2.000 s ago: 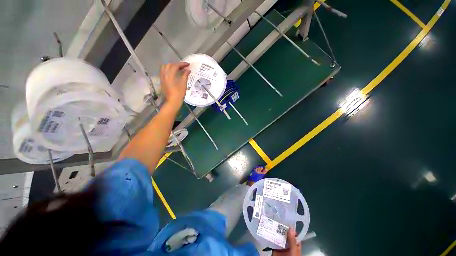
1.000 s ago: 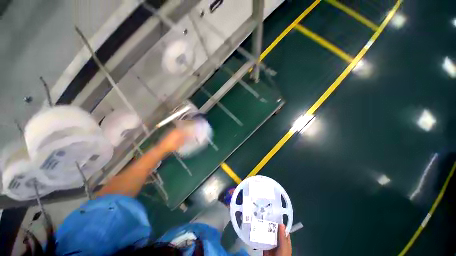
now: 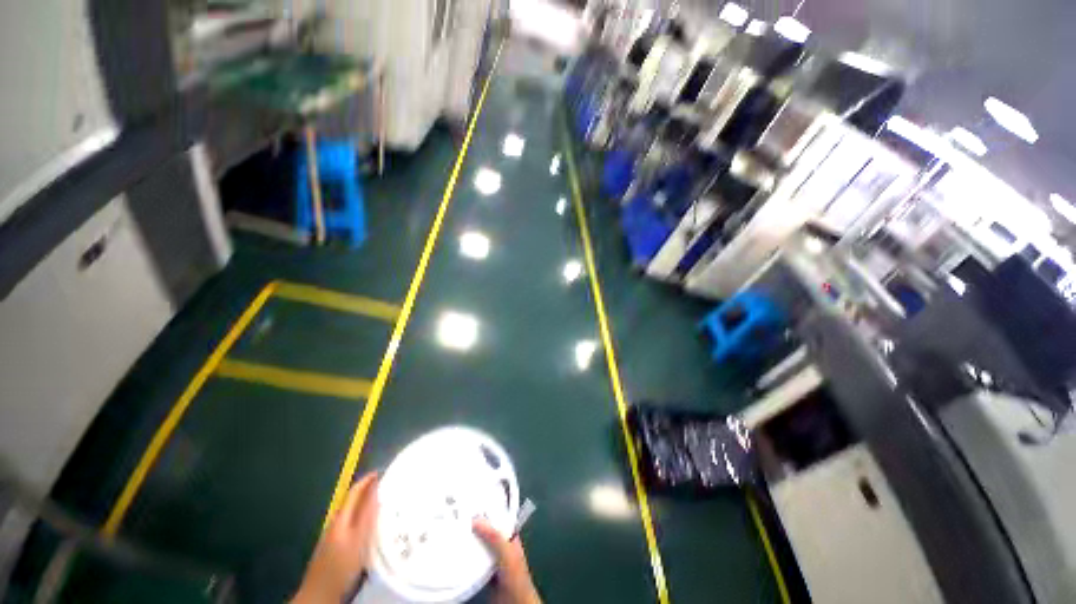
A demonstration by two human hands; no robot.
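Note:
A white component reel (image 3: 443,514) is held face up in front of me at the bottom of the view. It looks overexposed, and its label cannot be read. My left hand (image 3: 342,545) grips its left edge. My right hand (image 3: 507,562) holds its right side with the thumb on the face. A small pale strip (image 3: 525,512) sticks out at the reel's right edge. Whether a second reel lies beneath is hidden.
Yellow lines (image 3: 413,295) run along the green floor aisle. White machines stand at the left (image 3: 89,295) and right (image 3: 855,519). Blue stools (image 3: 333,191) stand on both sides. A black plastic-covered thing (image 3: 694,448) lies on the floor at the right.
The view has swung from the reel rack to the aisle. My left hand, earlier on a small reel at the rack, now grips the reel's left edge beside my right hand.

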